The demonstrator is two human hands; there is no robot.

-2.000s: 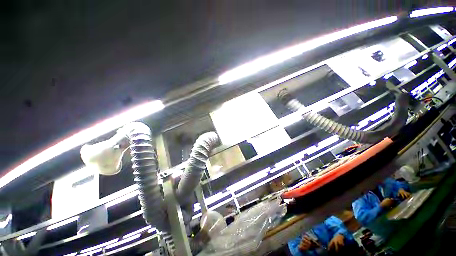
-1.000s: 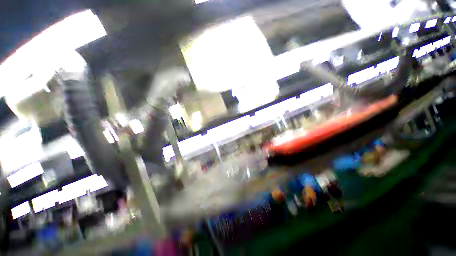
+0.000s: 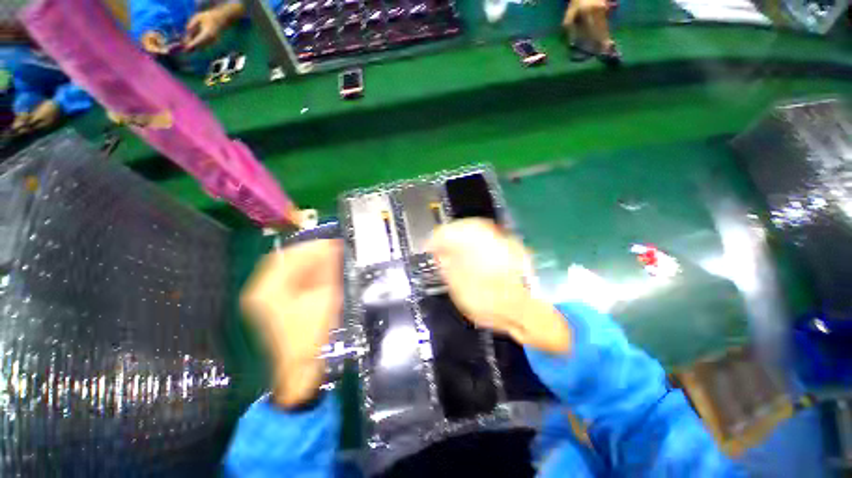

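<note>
A clear blister tray (image 3: pixel 509 210) lies on the green bench in front of me. Its pockets hold phone-sized LCD screen modules. Two in the far row show silver-white backs (image 3: pixel 371 233); others look glossy black (image 3: pixel 458 359). My right hand (image 3: pixel 486 275) is over the tray's middle, at the near end of a silver back; it is blurred and its fingertips are unclear. My left hand (image 3: pixel 297 289) is at the tray's left side, over a narrow sticker sheet (image 3: pixel 344 352), also blurred. Whether either hand holds anything is not visible.
Stacked blister trays (image 3: pixel 103 308) stand at left and more (image 3: pixel 808 187) at right. A pink-wrapped post (image 3: pixel 168 121) slants above the sheet. Red tabs (image 3: pixel 654 260) lie right of the tray. Beyond the raised green shelf (image 3: pixel 420 126) are other people's hands, several small modules and a dark tray.
The view has swung down from the ceiling lights, hoses and distant workers to my bench. Both my hands and the tray have come into the picture.
</note>
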